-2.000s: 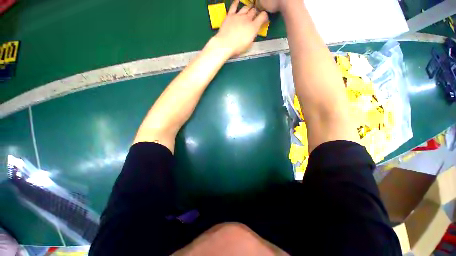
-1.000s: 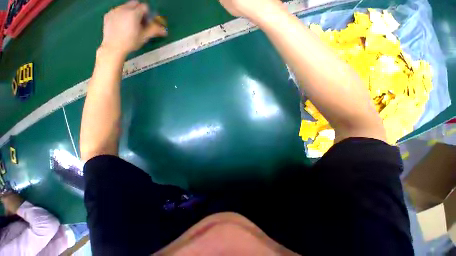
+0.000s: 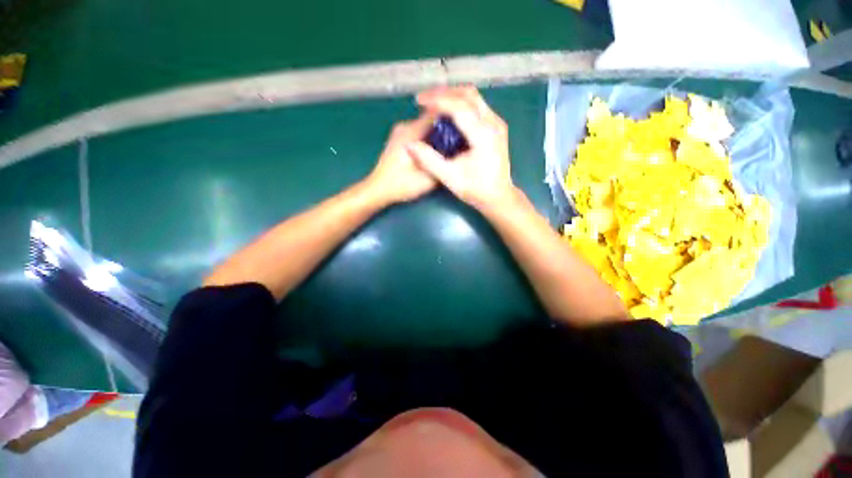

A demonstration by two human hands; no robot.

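A dark blue part [image 3: 447,137], perhaps a stack, is held between my two hands over the green table, just below the pale edge strip. My left hand [image 3: 408,161] is around its left side. My right hand [image 3: 476,145] is around its right side with curled fingers. The hands hide most of the part, so its count and shape cannot be told. A heap of yellow pieces [image 3: 654,205] lies on an opened clear plastic bag [image 3: 771,187] to the right of my hands.
A pale edge strip [image 3: 308,89] curves across the table. Dark parts in shiny wrap [image 3: 112,308] lie at left. A white sheet [image 3: 705,33] is at upper right. Blue-and-yellow parts [image 3: 11,73] are at far left. A cardboard box [image 3: 761,387] stands lower right. A person's sleeve [image 3: 14,392] shows lower left.
Both hands have come back from the far belt to the near table and together. A dark blue part is now between them. The camera view has also shifted.
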